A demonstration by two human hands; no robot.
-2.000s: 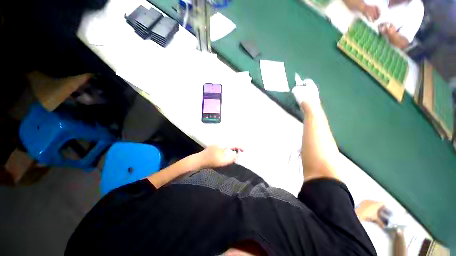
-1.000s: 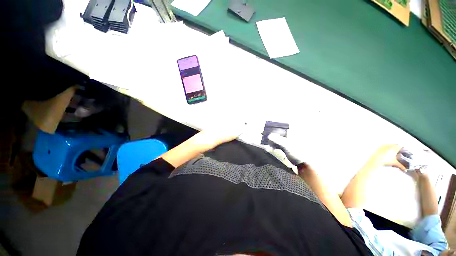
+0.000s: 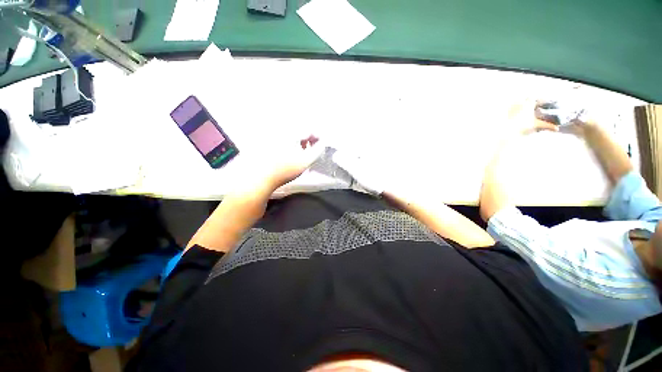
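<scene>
My left hand (image 3: 296, 166) is bare and lies over the front edge of the white bench (image 3: 428, 138), close to my body. Its reddish fingertips show against the white. My right hand (image 3: 340, 168) wears a white glove with greyish parts and meets the left hand from the right. Both hands are blurred and washed out, so I cannot tell what lies between them. A phone (image 3: 205, 132) with a lit pink-purple screen lies on the bench to their left.
Stacked black parts (image 3: 64, 98) stand at far left beside a metal post (image 3: 101, 45). White sheets (image 3: 336, 25) and dark modules (image 3: 267, 6) lie on the green belt (image 3: 450, 36). A neighbouring person (image 3: 581, 254) works at right. A blue stool (image 3: 98, 312) is below left.
My right hand came back from the belt, showed a dark module at the bench edge, and has now moved left to my left hand. The view has turned; the module no longer shows there.
</scene>
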